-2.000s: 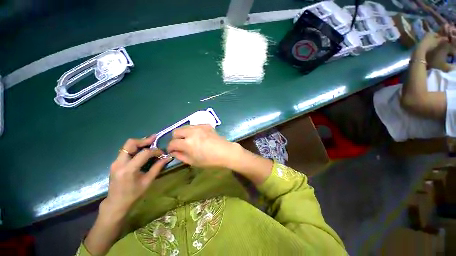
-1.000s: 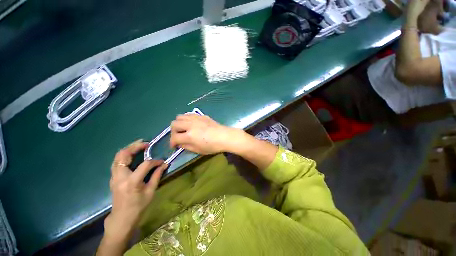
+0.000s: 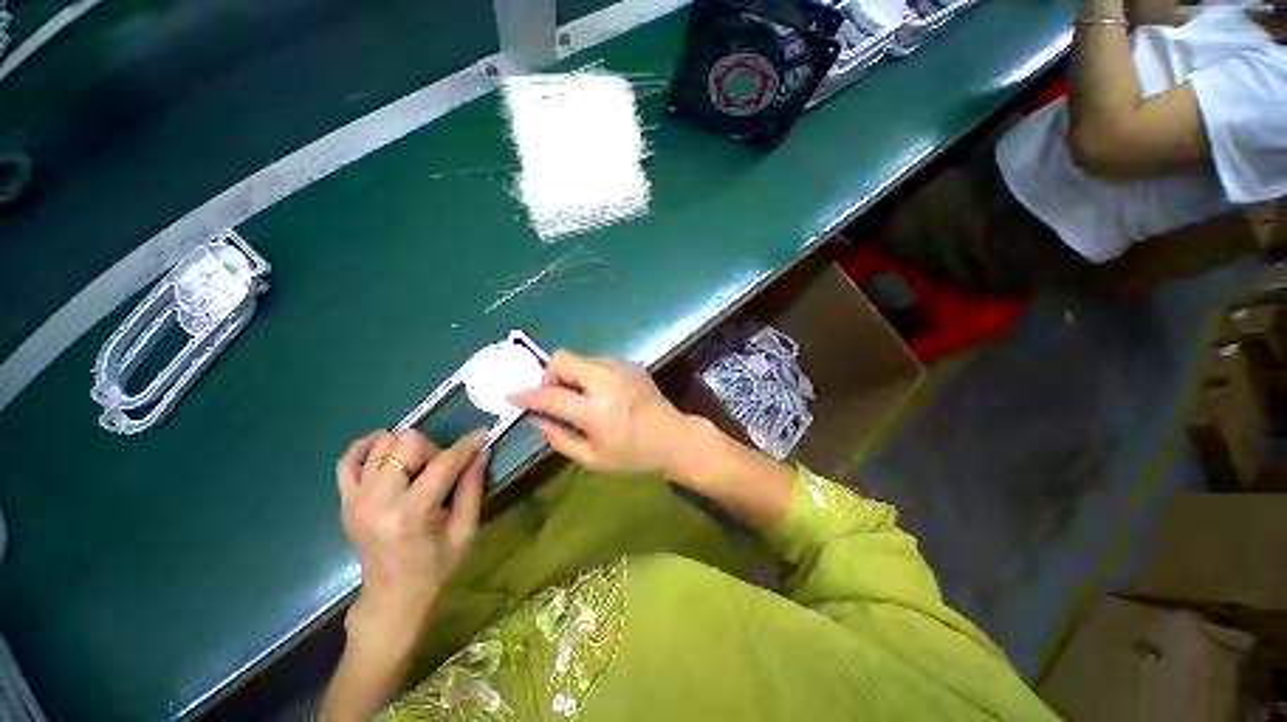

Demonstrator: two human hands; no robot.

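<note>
A white oval loop-shaped frame (image 3: 504, 375) with a round white disc area at its far end lies at the green bench's near edge. My left hand (image 3: 409, 511) grips its near end, fingers over the loop. My right hand (image 3: 604, 412) has its fingertips on the frame's right side beside the disc; whether it holds a thin pin cannot be told. A few thin pale pins (image 3: 525, 282) lie loose beyond the frame. A bright white pin pile (image 3: 579, 153) lies farther back.
Nested white frames (image 3: 212, 289) lie at left. A black fan (image 3: 744, 82) stands right of the pile, near a grey metal post (image 3: 527, 31). A cardboard box (image 3: 857, 370) of white frames is below the edge at right. Another person's arm (image 3: 1129, 120) is at upper right.
The view has shifted, so bench things appear farther left. My right hand has moved from the loop's near end to beside the disc, which now shows. My left hand still grips the near end.
</note>
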